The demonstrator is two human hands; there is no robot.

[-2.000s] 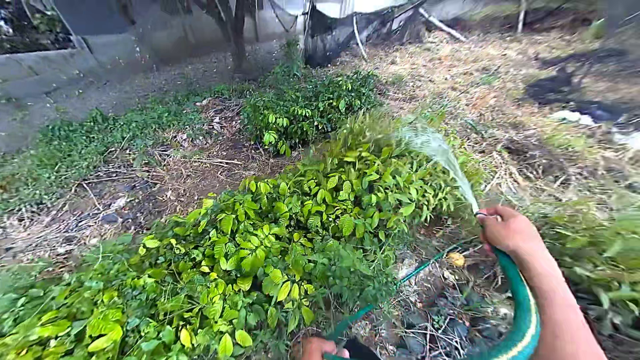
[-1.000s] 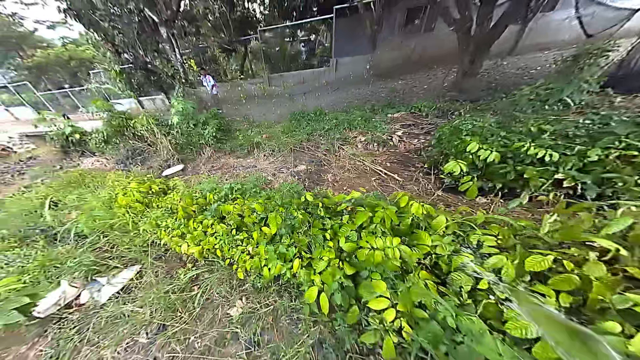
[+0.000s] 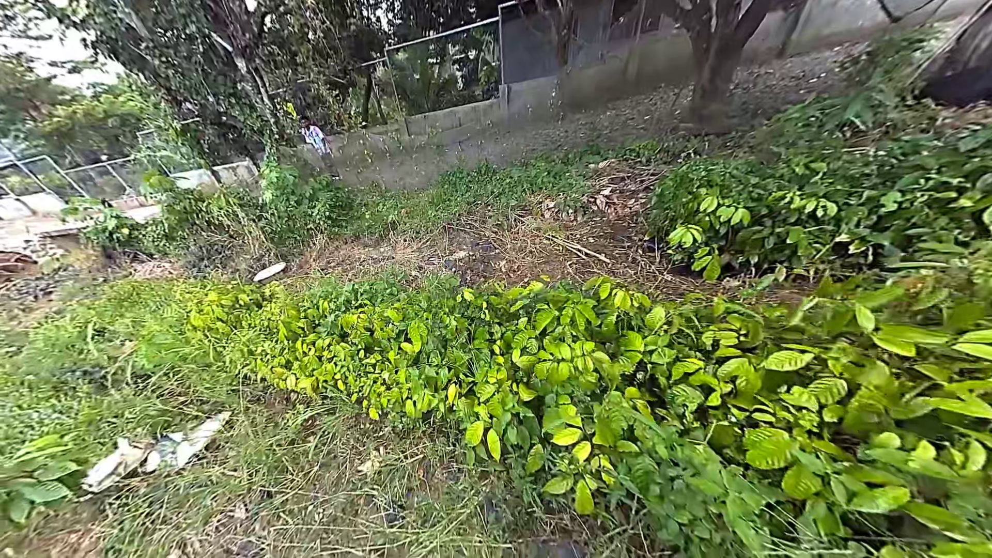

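Neither of my hands shows in the head view now, and the green hose is out of sight too. A dense bed of leafy seedlings (image 3: pixel 558 349) with yellow-green leaves runs across the middle and widens toward the lower right. Behind it on the right stands a darker clump of leafy plants (image 3: pixel 821 201). Whether water is falling on the leaves, I cannot tell.
Crumpled whitish litter (image 3: pixel 159 453) lies in grass at lower left. A white oval object (image 3: pixel 270 272) rests beyond the bed, near dry twigs (image 3: pixel 558 244). A person (image 3: pixel 316 139) stands far back by a low concrete wall (image 3: pixel 449 120); a tree trunk (image 3: pixel 714 81) rises at right.
The view has swung left. Two seconds ago my right hand held a green hose spraying water, and my left hand showed at the bottom edge; both hands and the hose have left the view.
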